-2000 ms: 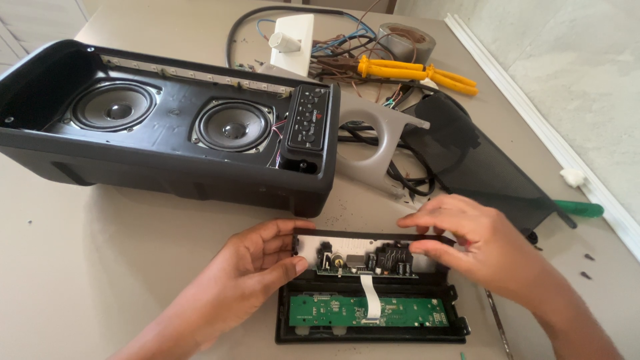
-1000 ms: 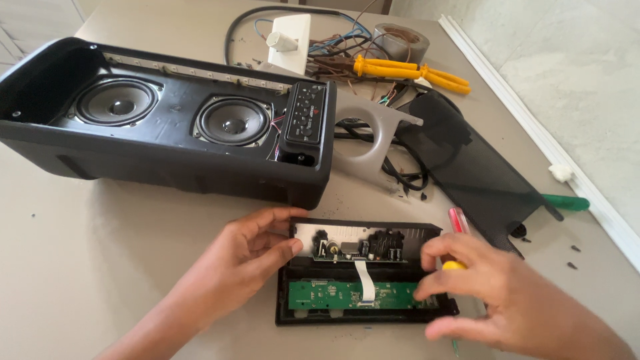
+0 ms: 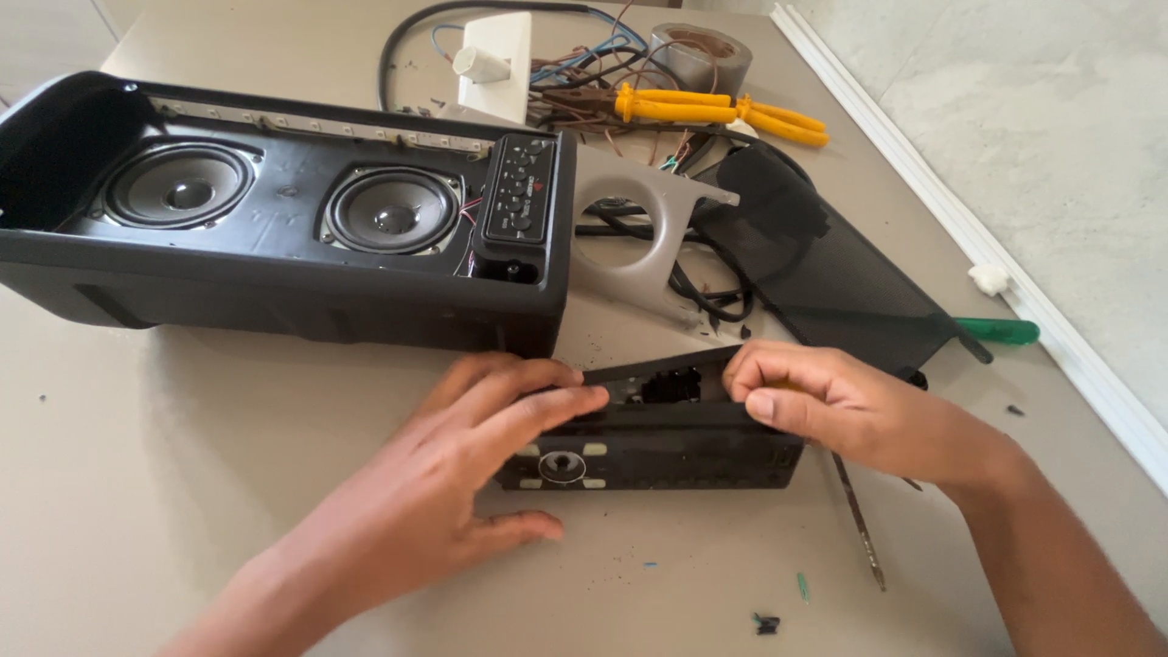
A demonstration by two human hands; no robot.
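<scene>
A black car-stereo-like unit [image 3: 675,452] with a round knob and small pale buttons on its front lies at the centre, its front face showing. Through a gap along its top, dark internal parts are visible. My left hand [image 3: 465,456] rests its fingers on the unit's left top edge, thumb apart below. At the right end of the gap, my right hand [image 3: 821,401] pinches the casing with thumb and curled fingers; a bit of yellow shows behind them. Just behind stands a black speaker box [image 3: 365,301] with two round speakers and a control panel [image 3: 518,192].
Yellow-handled pliers [image 3: 721,108], tangled wires, a roll of grey tape [image 3: 703,59] and a white switch plate [image 3: 497,68] lie at the back. A grey plastic bracket [image 3: 630,219], a dark mesh panel [image 3: 821,246], a green handle [image 3: 999,330] and a thin metal shaft [image 3: 858,520] lie rightward.
The unit was open with its green circuit board and white ribbon cable showing; now its front face shows and the board is hidden. Both hands have moved onto its upper part.
</scene>
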